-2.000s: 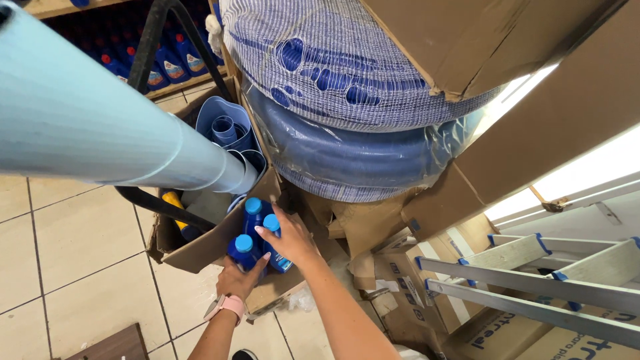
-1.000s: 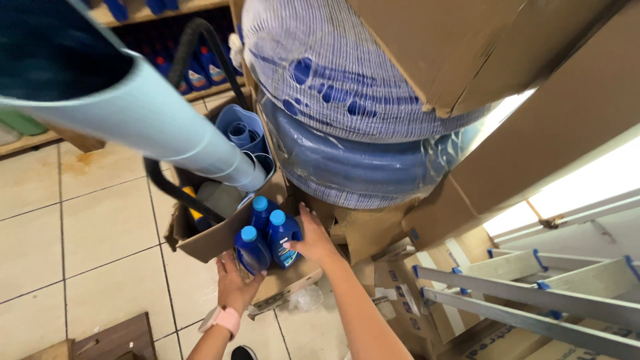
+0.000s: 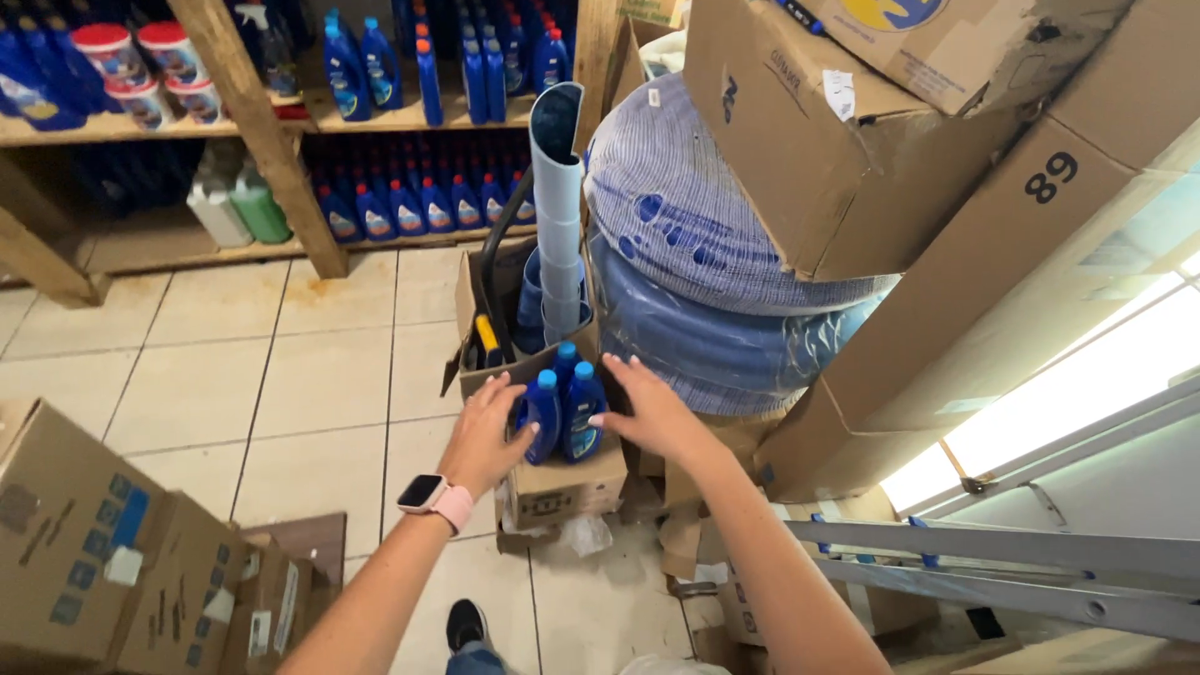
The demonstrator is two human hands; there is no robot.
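Observation:
Three blue plastic bottles with light blue caps (image 3: 582,412) stand upright and close together on a small cardboard box (image 3: 567,487). My left hand (image 3: 487,433), with a pink-strapped smartwatch (image 3: 437,499) on its wrist, is beside the left bottle, fingers apart. On the other side, my right hand (image 3: 652,410) is spread near the right bottle, its thumb at the bottle's side; whether it touches cannot be told. Neither hand grips anything. Right behind the bottles, an open carton (image 3: 466,300) holds light blue rolled sheets (image 3: 561,202) and a yellow-and-black handle (image 3: 487,339).
Large plastic-wrapped blue coils (image 3: 694,319) are stacked behind my right hand, with cardboard boxes (image 3: 797,141) on top. An aluminium ladder (image 3: 966,544) lies across the lower right. Wooden shelves (image 3: 422,117) with blue bottles stand at the back. Cartons (image 3: 84,534) are at the lower left.
My hands were close around the bottles in the earlier frames and are now spread wider to either side. The view has shifted, showing more of the shelves and the cartons at left.

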